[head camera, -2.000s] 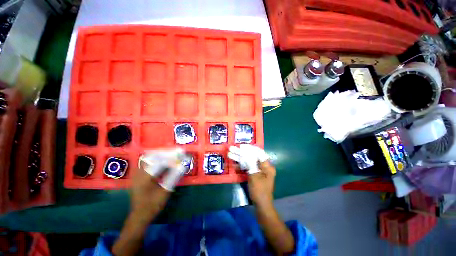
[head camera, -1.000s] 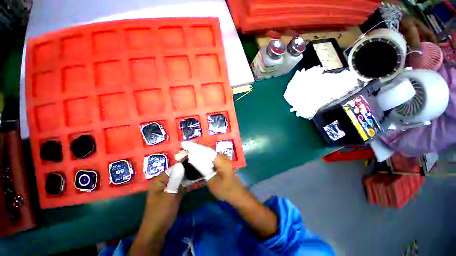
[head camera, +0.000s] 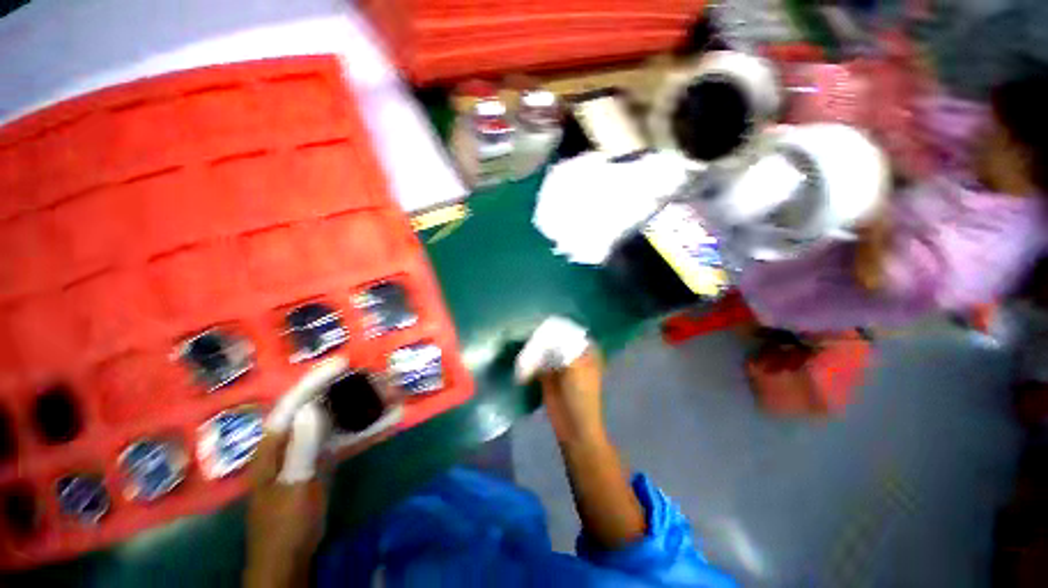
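The red-orange compartment tray [head camera: 276,190] lies at the left, tilted in view, with watch units in its two near rows and empty pockets behind. My left hand [head camera: 294,442], with white finger cots, holds a dark-faced watch unit [head camera: 354,404] over the near row, beside the seated shiny unit [head camera: 417,368]. My right hand [head camera: 560,365] is away to the right, over the green bench near its front edge. Its fingertips are white and blurred; I cannot tell whether they hold a wipe.
White wipes [head camera: 592,204] lie beside a black box with a colourful label [head camera: 687,246]. Two bottles [head camera: 494,129] stand behind. White fans [head camera: 804,190] are at the right. Stacked red-orange trays [head camera: 552,35] lie at the back. A person in pink [head camera: 919,247] is at the right.
The view has swung right, so the tray sits further left. My right hand has left the watch unit and moved right; my left hand still holds the unit.
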